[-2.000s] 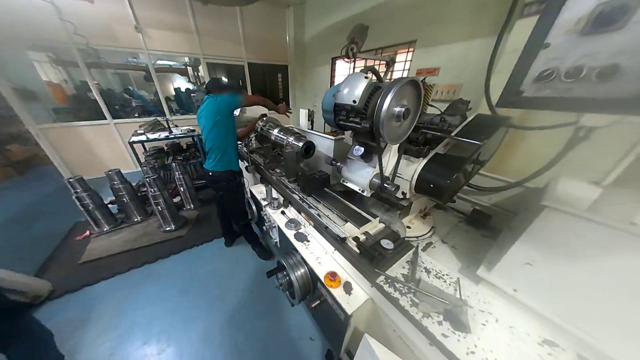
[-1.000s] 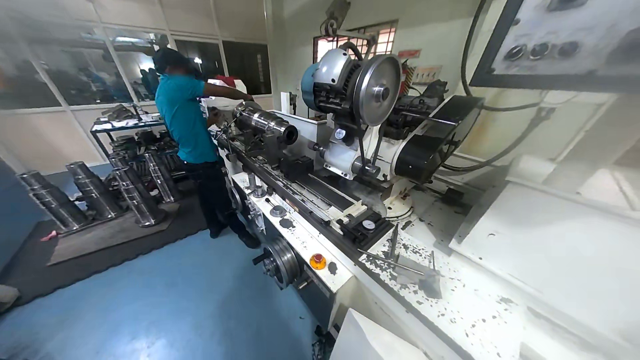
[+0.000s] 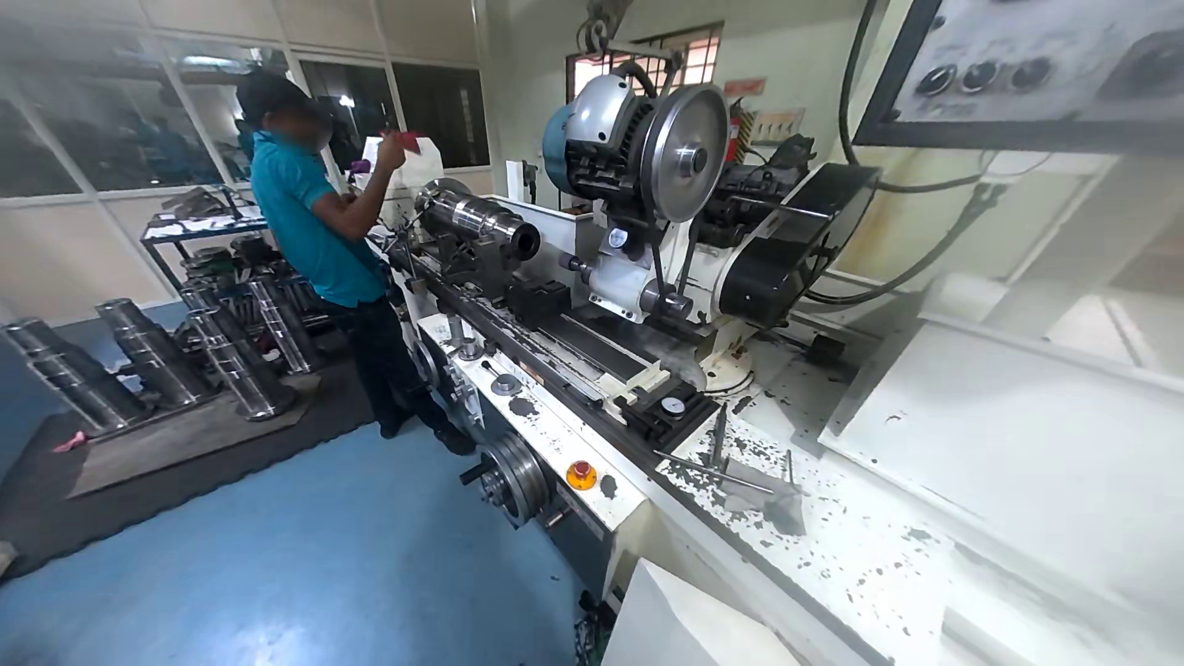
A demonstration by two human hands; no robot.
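Note:
Neither my left hand nor my right hand shows in the head view. Before me stretches a cylindrical grinding machine with a white, paint-chipped bed [image 3: 832, 546]. A hollow machined steel spindle [image 3: 476, 217] lies across its supports at the far end. Nearer, the grinding head's motor [image 3: 601, 125] and round steel pulley [image 3: 689, 153] rise above a small internal grinding spindle [image 3: 620, 282]. A handwheel [image 3: 513, 481] and a red push button on a yellow base [image 3: 581, 475] are on the front. Metal rods [image 3: 717, 472] and a grey cloth [image 3: 777, 504] lie on the near bed.
A co-worker in a teal shirt [image 3: 319, 217] stands at the machine's far left, a raised hand holding something red. Several steel shafts [image 3: 236, 361] stand on a floor mat at left. A control panel [image 3: 1036, 74] overhangs the upper right; a cable [image 3: 925, 273] hangs below.
The co-worker's arm, earlier stretched out over the far end of the machine, is now bent, with the hand raised near the face and holding something red.

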